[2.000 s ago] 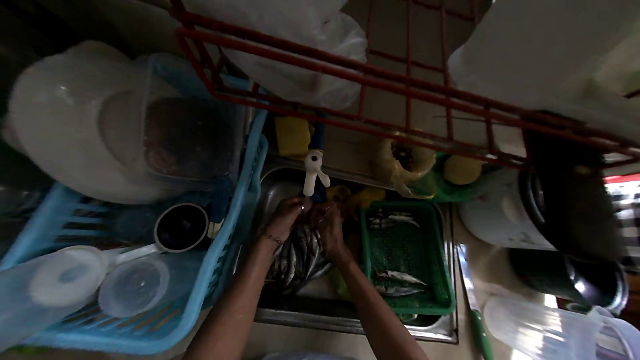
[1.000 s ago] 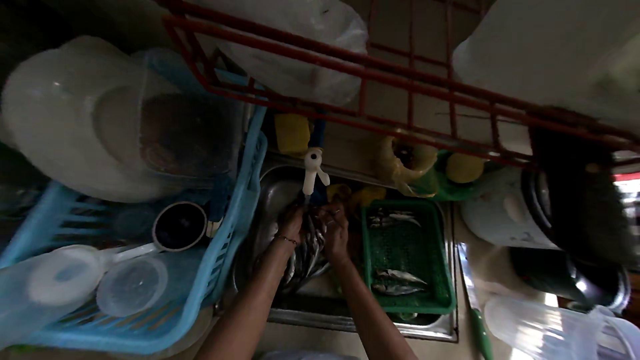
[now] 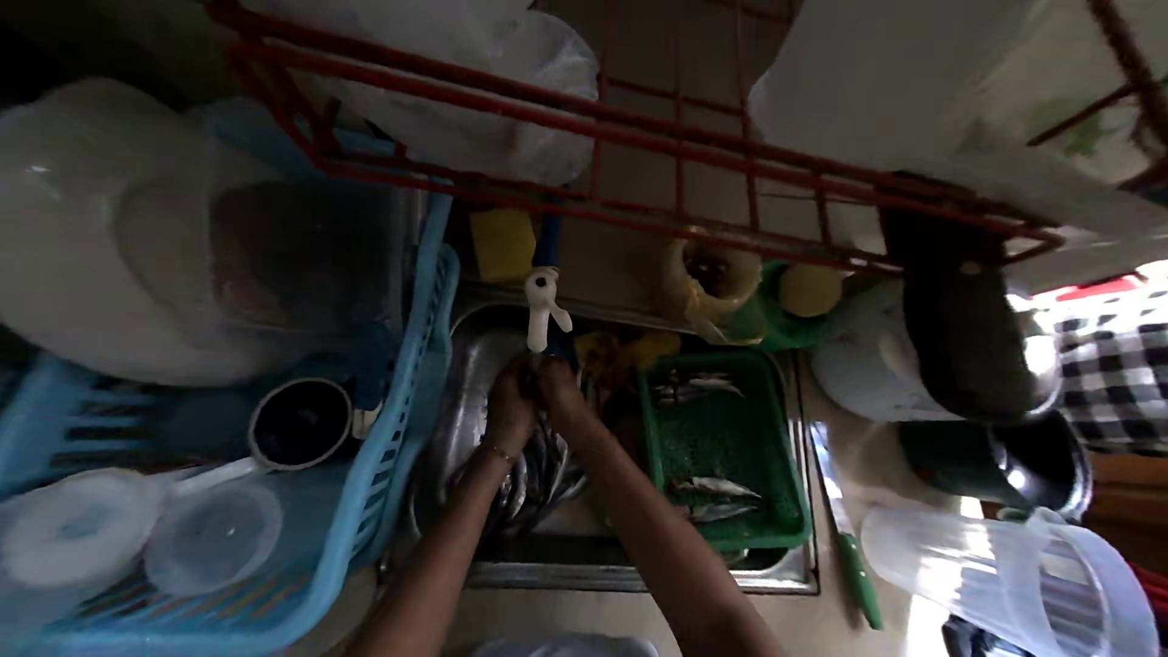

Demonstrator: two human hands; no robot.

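Note:
My left hand (image 3: pixel 513 401) and my right hand (image 3: pixel 557 388) are close together under the spout of a white plastic faucet (image 3: pixel 540 310), over a metal sink (image 3: pixel 470 365). Something dark shows between them, perhaps a fish, but it is too dim to tell, and the fingers are partly hidden. Below the hands, several small silvery fish (image 3: pixel 547 465) lie piled in the sink. To the right of my right hand, a green plastic basket (image 3: pixel 721 438) holds more fish (image 3: pixel 716 497) at its top and bottom ends.
A blue plastic basket (image 3: pixel 351 511) with containers stands left of the sink. A red wire rack (image 3: pixel 639 128) hangs low across the top. Right of the sink lie a green-handled knife (image 3: pixel 844 538) and a clear plastic pitcher (image 3: pixel 985 566). A yellow sponge (image 3: pixel 504 245) sits behind the sink.
My right hand has moved left and up, in against my left hand under the faucet. The fish in the green basket look the same.

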